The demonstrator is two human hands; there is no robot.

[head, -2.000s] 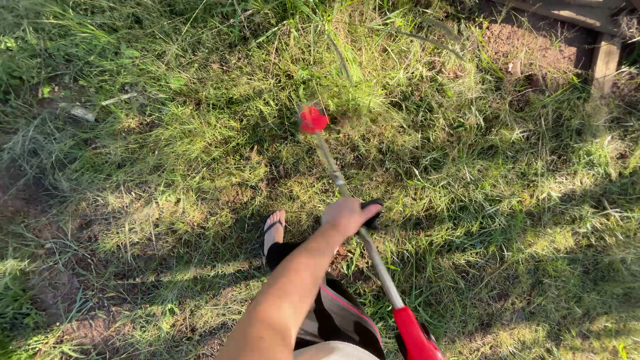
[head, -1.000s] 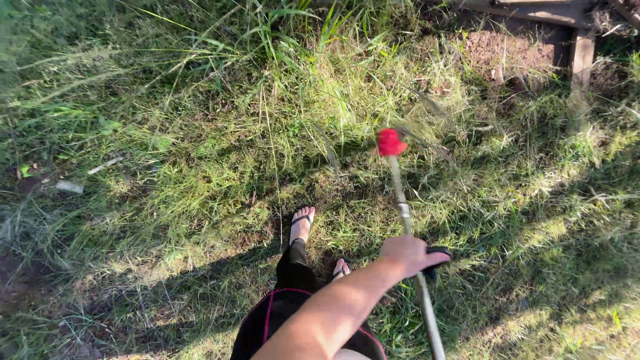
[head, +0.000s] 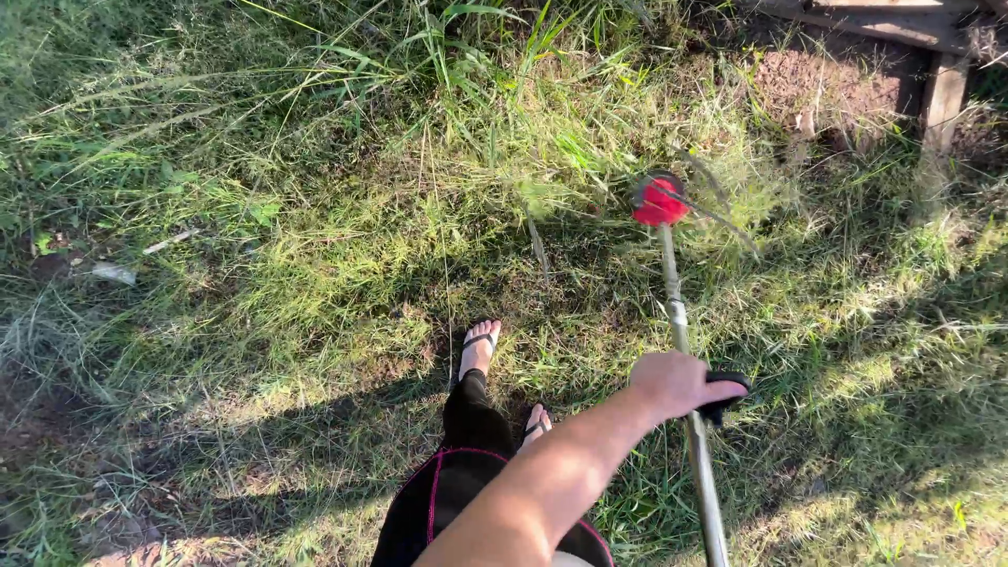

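Observation:
My left hand (head: 673, 384) is closed around the black front handle (head: 720, 398) of a brush cutter, its thumb lying over the handle on the right. The metal shaft (head: 705, 480) runs from the bottom edge up to the red cutting head (head: 660, 201), which sits low over the grass. Dark blurred streaks, perhaps the spinning blade or line, show around the head. My right hand is out of view, as is the rear of the tool.
My feet, in flip-flops (head: 479, 346), stand on the grass left of the shaft. A wooden frame (head: 945, 98) borders bare reddish soil (head: 827, 87) at the upper right. Taller grass (head: 449, 47) grows at the top. A pale scrap (head: 114, 273) and a stick (head: 171, 241) lie at the left.
The cutting head and my left hand have swung to the right, away from my feet. The red rear part of the tool, seen two seconds ago, has left the view.

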